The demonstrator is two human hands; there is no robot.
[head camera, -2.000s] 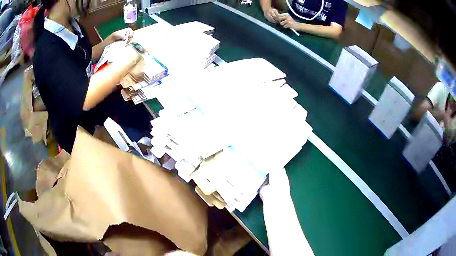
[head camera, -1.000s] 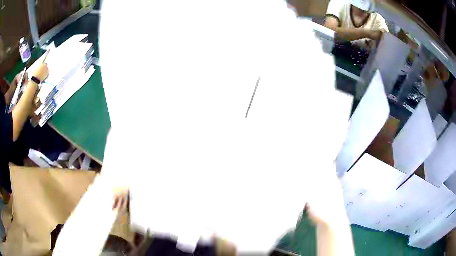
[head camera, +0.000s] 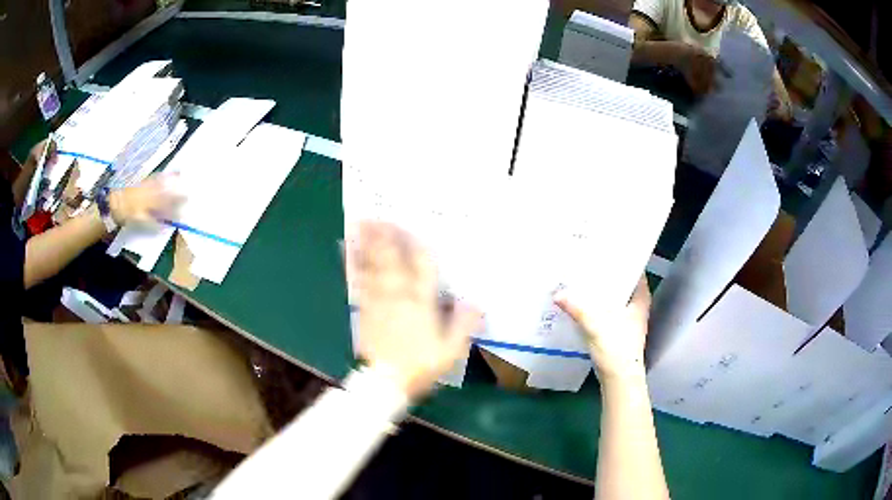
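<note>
A thick stack of white box blanks [head camera: 587, 205] lies in front of me on the green bench, its blue stripe near the close end. A white panel [head camera: 430, 107] rises on its left side, up to the top of the picture. My left hand [head camera: 396, 298] is blurred and lies spread over the lower left of the blanks, not closed round them. My right hand [head camera: 611, 327] holds the stack's right edge, thumb on top; its fingers are partly hidden.
Erected boxes [head camera: 724, 366] with raised lid flaps stand at right. A co-worker's hand [head camera: 142, 200] is on a blank [head camera: 240, 181] at left, beside another stack [head camera: 122, 117]. A large brown carton [head camera: 147, 376] is lower left. Another person's arm [head camera: 675, 59] is across the belt.
The big white stack that filled the view has come down onto the bench. My left hand has moved inward onto its face. At left, the co-worker's hand has moved onto a separate blank.
</note>
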